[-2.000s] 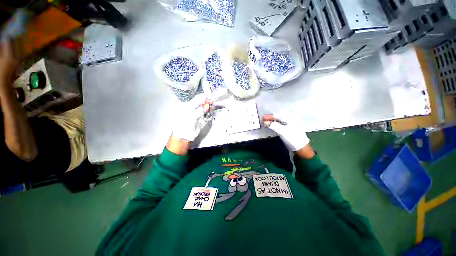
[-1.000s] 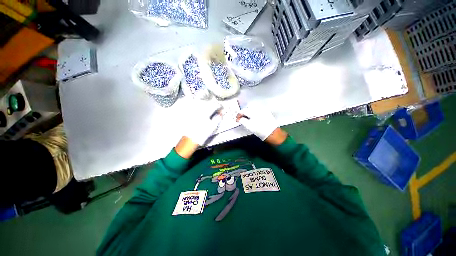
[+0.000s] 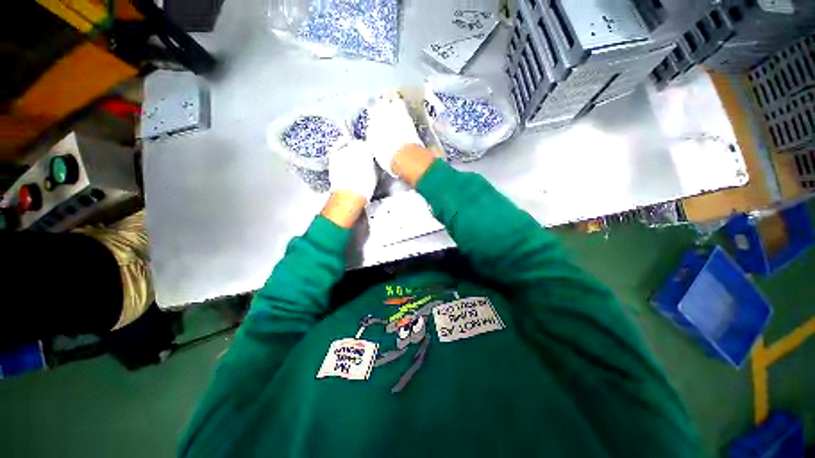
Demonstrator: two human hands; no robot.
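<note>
A pale sheet-metal panel (image 3: 402, 222) lies flat at the table's near edge, partly under my forearms. Open clear bags of small silvery-blue fasteners stand in a row behind it; the left bag (image 3: 311, 137) and the right bag (image 3: 469, 114) show clearly. My left hand (image 3: 352, 170), in a white glove, is at the middle bags, just right of the left bag. My right hand (image 3: 390, 125), also gloved, reaches over the middle bags and covers most of them. The fingertips of both hands are hidden or washed out, so I cannot tell what they hold.
A large fastener bag (image 3: 350, 27) and a loose marked panel (image 3: 459, 40) lie farther back. Stacked panels (image 3: 581, 76) stand at the right. A single panel (image 3: 172, 104) lies at the left, near a control box (image 3: 76, 183) and a person's dark sleeve. Blue bins (image 3: 722, 302) sit on the floor.
Both hands have left the panel and moved forward to the middle fastener bags; my right hand moved farthest. The panel stays on the table. The camera view has shifted a little.
</note>
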